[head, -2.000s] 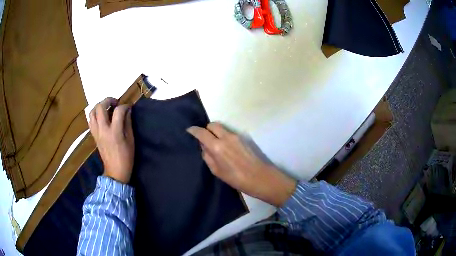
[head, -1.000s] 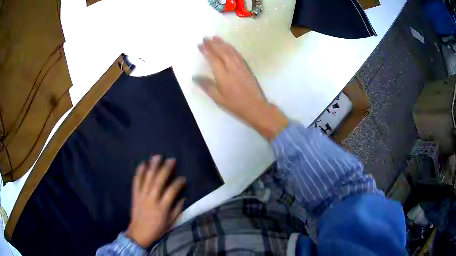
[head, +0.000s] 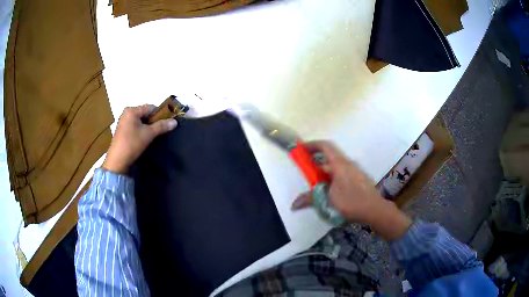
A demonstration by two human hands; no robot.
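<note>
The dark front panel (head: 203, 191) lies on the white table in front of me, its brown band along the left edge. My left hand (head: 139, 130) pinches the brown placket end (head: 168, 110) at the panel's top left corner, where a pale thread shows. My right hand (head: 348, 185) holds the red-handled shears (head: 304, 162) over the table, right of the panel. The blades point up and left toward the panel's top right corner and are blurred. I cannot tell whether they are open.
Stacked brown panels (head: 55, 116) lie at the left, and another brown pile (head: 174, 7) at the top. A dark two-tone piece (head: 409, 37) lies at the upper right. Below the table's right edge is a brown scrap box (head: 444, 151) with a whitish, dark-speckled item (head: 409, 165).
My right hand has picked up the shears from the table's far side and brought them back near the panel. My left hand has moved from the panel's lower part up to the placket end.
</note>
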